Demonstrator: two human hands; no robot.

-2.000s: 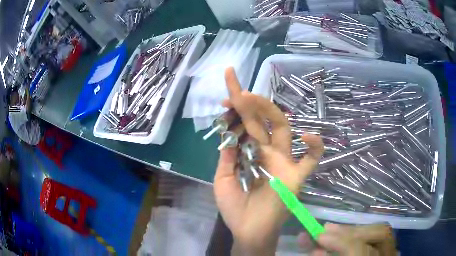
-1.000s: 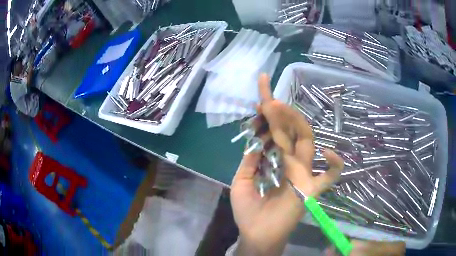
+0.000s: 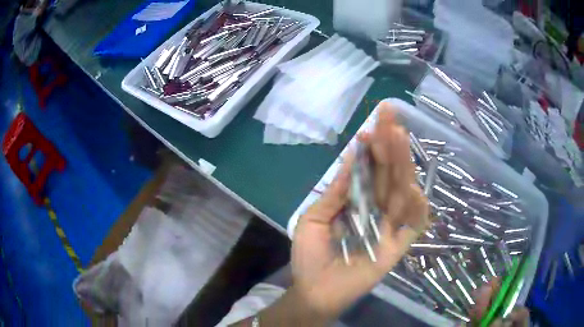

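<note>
My left hand (image 3: 346,236), bare and palm up, holds several silver metal cylinders (image 3: 362,204) with thin shafts; they are blurred. It is over the left edge of the large white parts bin (image 3: 541,217), which is full of silver tubes. My right hand (image 3: 493,306) is at the lower right, over the bin's near right corner, partly cut off by the lower edge. It holds a green hand tool (image 3: 506,290), blurred and tilted upward. The tool is apart from the cylinders.
A second white bin (image 3: 211,128) of tubes stands at upper left, beside a blue folder (image 3: 121,39). Frosted sleeves (image 3: 314,96) lie between the bins. A shallow clear box (image 3: 506,144) with tubes is behind the main bin. A red stool (image 3: 29,153) stands on the floor at left.
The view has shifted. My right hand and the green tool have moved away from my left hand to the right. My left hand has turned and still holds the cylinders, its fingers more upright.
</note>
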